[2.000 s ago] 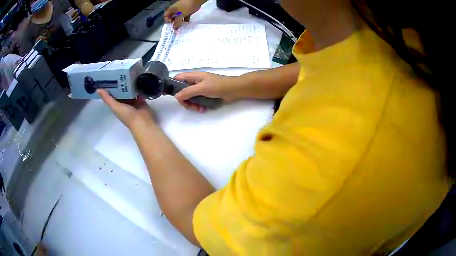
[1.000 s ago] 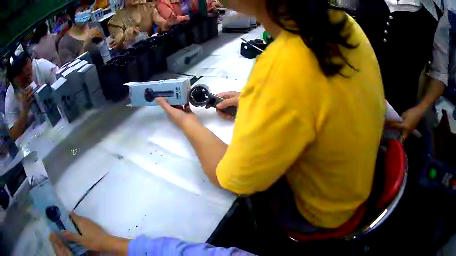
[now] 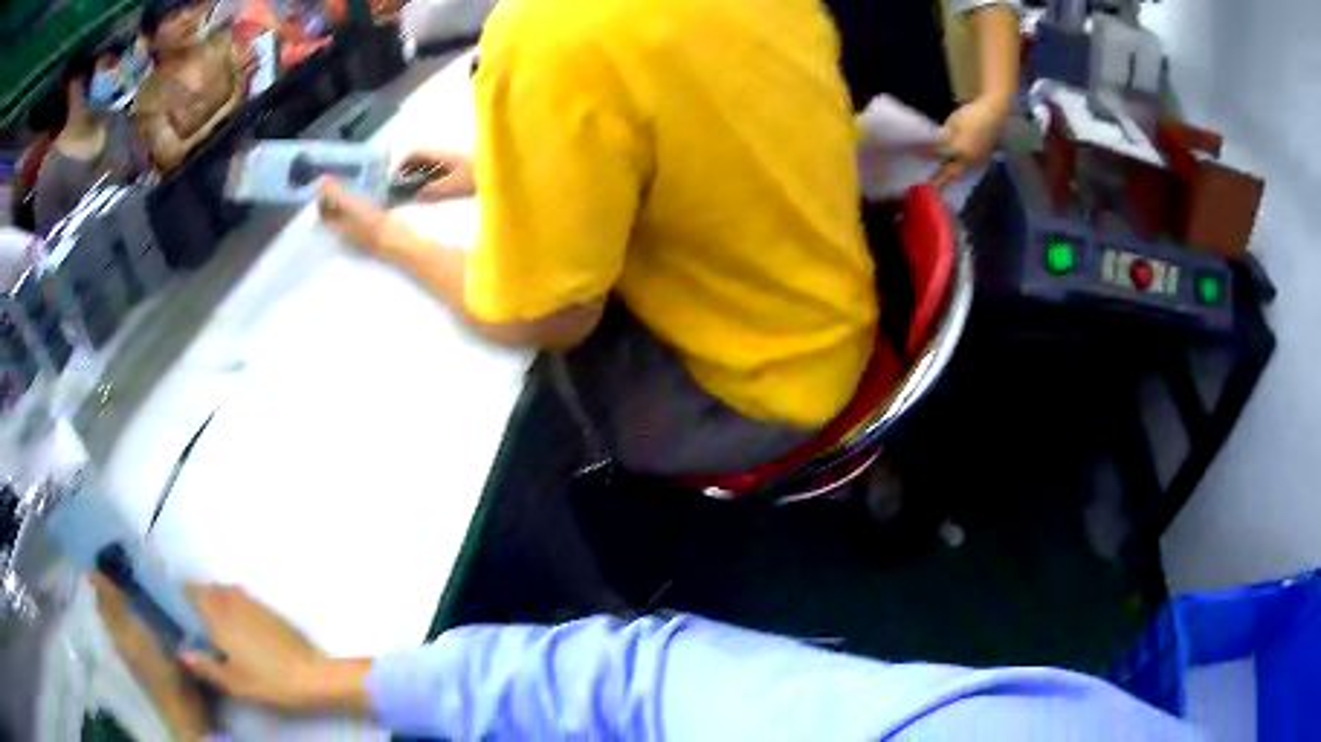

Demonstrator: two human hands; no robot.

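A pale blue-grey retail box (image 3: 123,568) with a dark device pictured on it is at the lower left, tilted and blurred. My right hand (image 3: 261,649), at the end of a light blue sleeve, has its fingers on the box's right side near the lower end. My left hand (image 3: 149,655) is against the box's lower left side, partly hidden and blurred. Both hands hold the box between them. Its far end and its contents cannot be made out.
A yellow-shirted worker (image 3: 681,189) on a red chair (image 3: 934,276) holds another box (image 3: 312,171) over the white-covered bench (image 3: 333,435). Pale cartons stand at left. Another person's hand (image 3: 974,134) holds paper. A machine with green and red buttons (image 3: 1130,276) and a blue crate (image 3: 1282,638) are right.
The view has swung right, so the yellow-shirted worker appears further left, and the machine and blue crate have come in. My hands were out of view at first and now show, still on the box.
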